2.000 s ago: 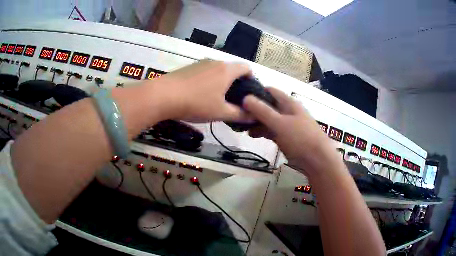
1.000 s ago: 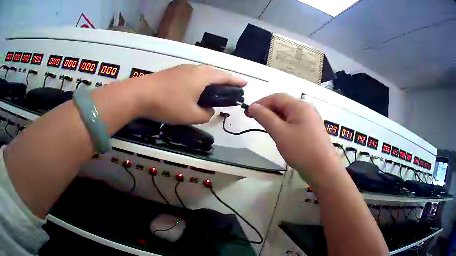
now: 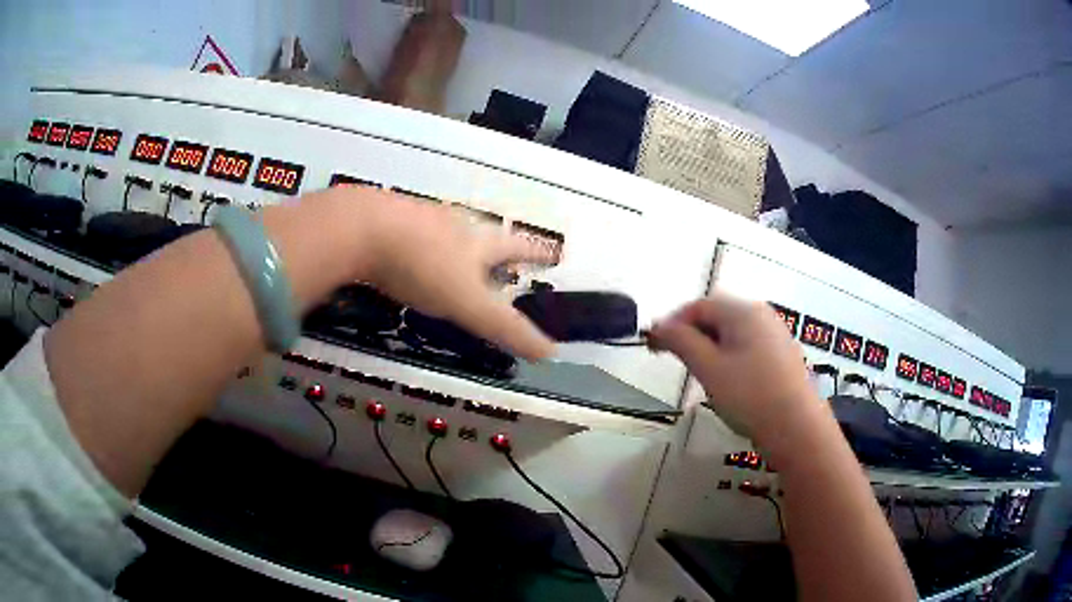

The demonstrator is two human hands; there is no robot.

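A matt black rounded unit (image 3: 578, 315) is in front of the white rack, above the edge of a green-matted shelf (image 3: 611, 382). My left hand (image 3: 464, 276) is at the unit's left end, blurred, its thumb and fingers spread; it does not appear to grip the unit, though contact at the thumb is unclear. My right hand (image 3: 735, 353) pinches a cable plug (image 3: 649, 339) at the unit's right end. Whether the plug is seated in the unit cannot be told. More black units (image 3: 459, 341) lie on the shelf below my left hand.
Red digital meters (image 3: 229, 166) line the rack on both sides. A lower shelf holds a pale unit (image 3: 410, 539) and black cables from red-lit ports (image 3: 501, 442). Black units (image 3: 864, 417) lie on the right rack's shelf. A beige perforated box (image 3: 705, 155) and dark boxes stand on top.
The black unit has moved right and down. My left hand has opened from its grip on it. My right hand has moved right and down, still pinching the plug.
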